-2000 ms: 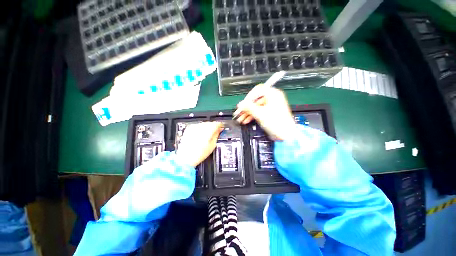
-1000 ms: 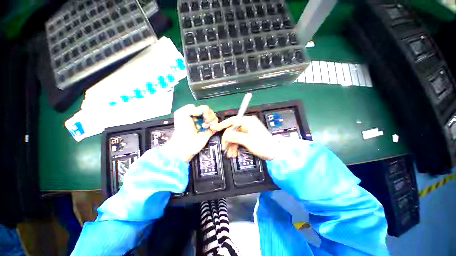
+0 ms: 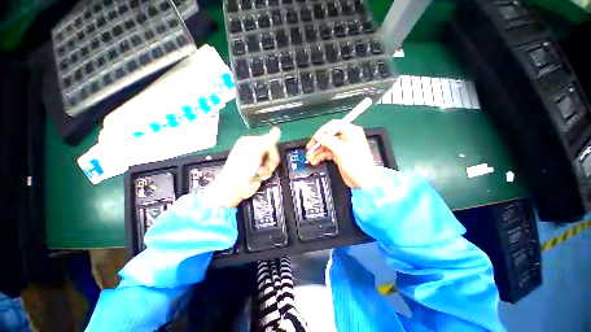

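A black foam tray [image 3: 298,249] lies in front of me with phone-like units side by side. My right hand [image 3: 343,148] is closed on pale tweezers [image 3: 358,111], its fingertips at the top end of the fourth unit [image 3: 313,200] from the left. A small blue tab [image 3: 296,162] shows there beside the fingertips. My left hand [image 3: 248,170] is over the top of the third unit [image 3: 266,211], thumb pointing up and fingers curled. Whether it holds something small cannot be seen. The tweezer tips are hidden by my right fingers.
A tall blister tray stack [image 3: 311,58] stands behind the work tray. Liner sheets with blue tabs [image 3: 162,120] and a skewed blister tray [image 3: 120,48] lie at left. A white label strip [image 3: 431,91], a metal post [image 3: 403,23], white scraps [image 3: 479,170] and stacked foam trays [image 3: 551,97] are at right.
My hands have moved apart. My right hand with the tweezers has moved right, to the fourth unit's top. The blue piece seen at my left fingers a second ago no longer shows there.
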